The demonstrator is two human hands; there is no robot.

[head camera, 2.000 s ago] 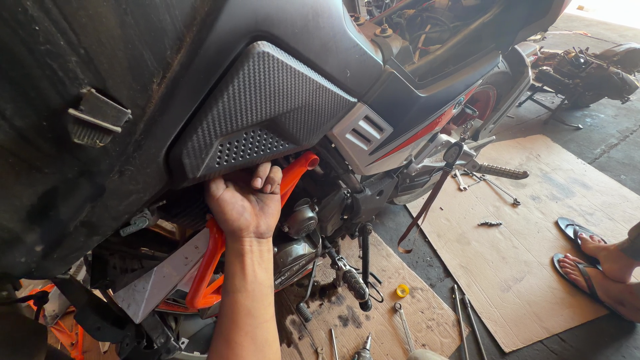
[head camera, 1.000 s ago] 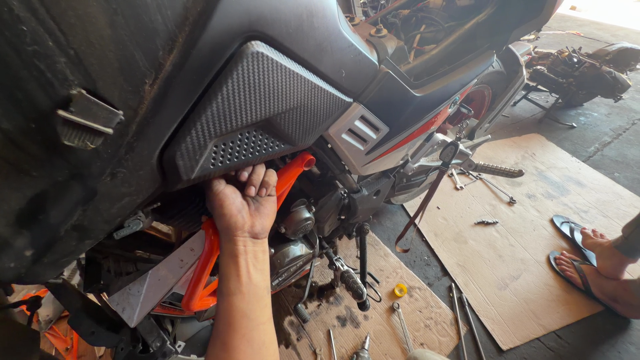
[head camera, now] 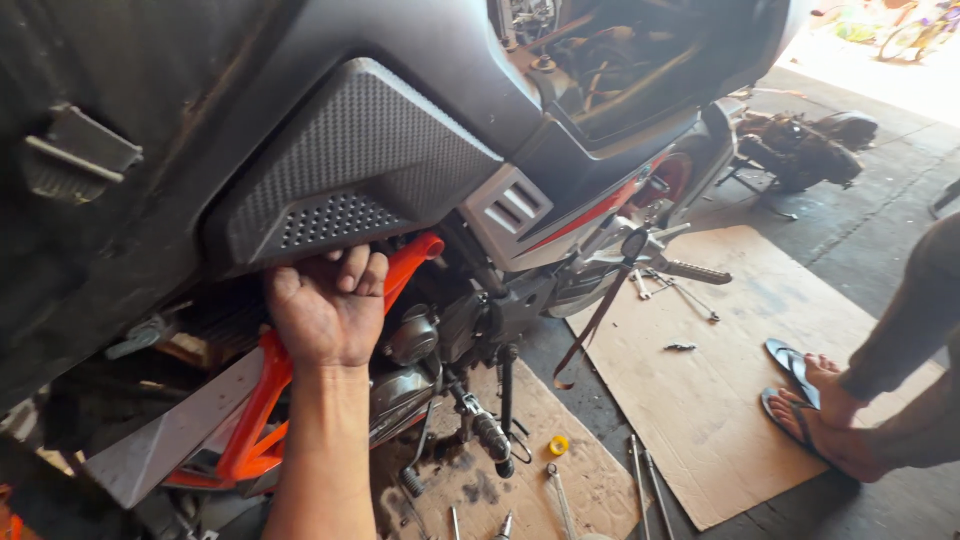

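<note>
My left hand [head camera: 326, 311] reaches up, palm toward me, under the lower edge of a carbon-textured side panel [head camera: 390, 142] on a motorcycle. Two of its fingers are curled; the thumb side and other fingertips go out of sight behind the panel edge, so I cannot tell what they grip. An orange tubular frame part [head camera: 409, 266] runs behind the hand, and its lower section [head camera: 255, 420] shows left of my wrist. A grey angular plate [head camera: 176, 427] lies beside that section. To the right of the wrist are the engine [head camera: 412, 337] and a footpeg [head camera: 491, 435]. My right hand is out of view.
Stained cardboard [head camera: 600, 480] below bears a ring spanner [head camera: 561, 499] and a yellow ring [head camera: 558, 445]. More wrenches [head camera: 679, 289] lie on another cardboard sheet [head camera: 720, 420]. Another person's sandalled feet [head camera: 817, 405] stand at right. A strap [head camera: 596, 322] hangs near the rear footpeg [head camera: 694, 271].
</note>
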